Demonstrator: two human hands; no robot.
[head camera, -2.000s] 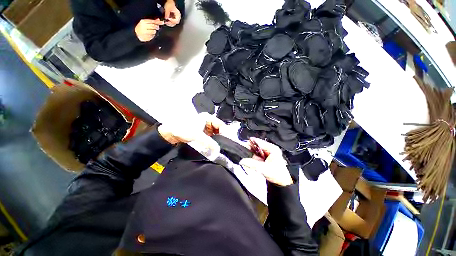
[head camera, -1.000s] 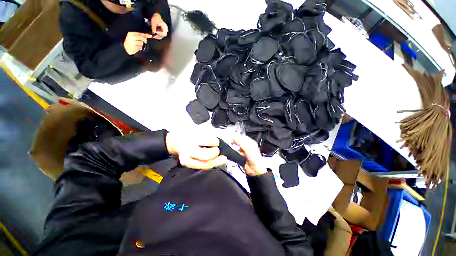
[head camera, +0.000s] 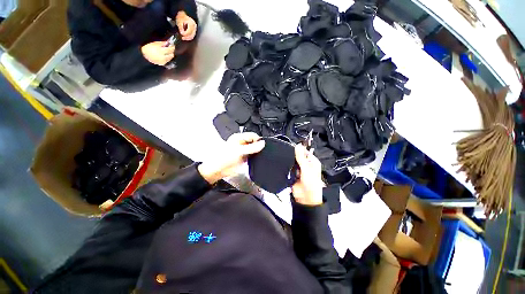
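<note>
A black rounded fabric pouch [head camera: 271,166] is held flat in front of my chest, with a thin pale line along its upper edge. My left hand [head camera: 233,155] grips its upper left edge. My right hand [head camera: 308,172] is at its right edge, with a thin shiny tool, perhaps snips [head camera: 310,139], sticking up from the fingers. A large pile of black pouches [head camera: 322,86] lies just beyond my hands.
A coworker [head camera: 124,43] sits at the upper left, hands together. An open carton of black pieces [head camera: 52,166] stands at left. White sheets [head camera: 360,224], cartons [head camera: 417,229], blue crates [head camera: 460,252] and a brown strip bundle [head camera: 492,152] are at right. A dark tuft [head camera: 231,22] lies by the coworker.
The pouch has turned to show its broad face between my hands. My hands have spread, and the tool tip shows above my right hand. The left carton is less covered by my arm.
</note>
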